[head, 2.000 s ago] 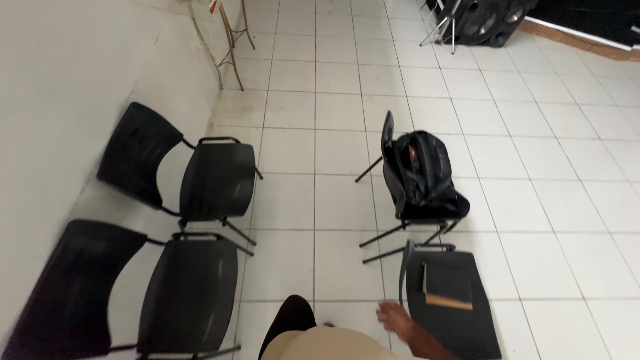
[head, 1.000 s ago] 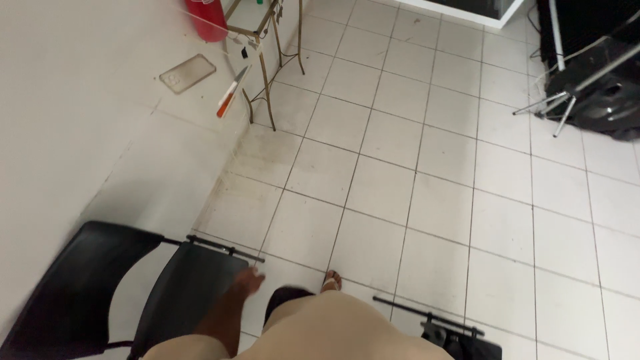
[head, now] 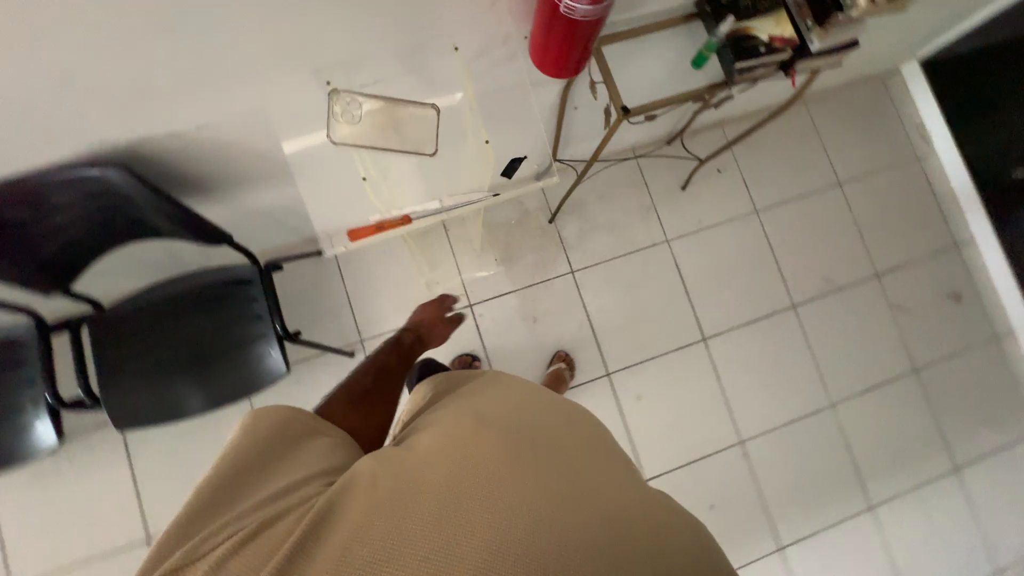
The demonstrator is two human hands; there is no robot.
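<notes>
My left hand (head: 436, 322) hangs low over the floor with its fingers apart and holds nothing. Above it in the picture, a small white shelf or tabletop (head: 432, 176) stands out along the wall. A clear phone case (head: 384, 122) lies there, with a screwdriver with an orange handle (head: 379, 228) along the front edge. A small black piece (head: 513, 167) rests near the right corner. My right hand is out of view.
Linked black chairs (head: 192, 344) stand at the left. At the upper right are a red cylindrical container (head: 566, 36), a metal-framed table (head: 612, 88) bearing several items, and a green-and-clear tube (head: 707, 52). White floor tiles (head: 720, 264) lie below.
The view has moved forward and turned toward the wall shelf, which is now much nearer. The chair with the backpack, seen two seconds ago, is out of view.
</notes>
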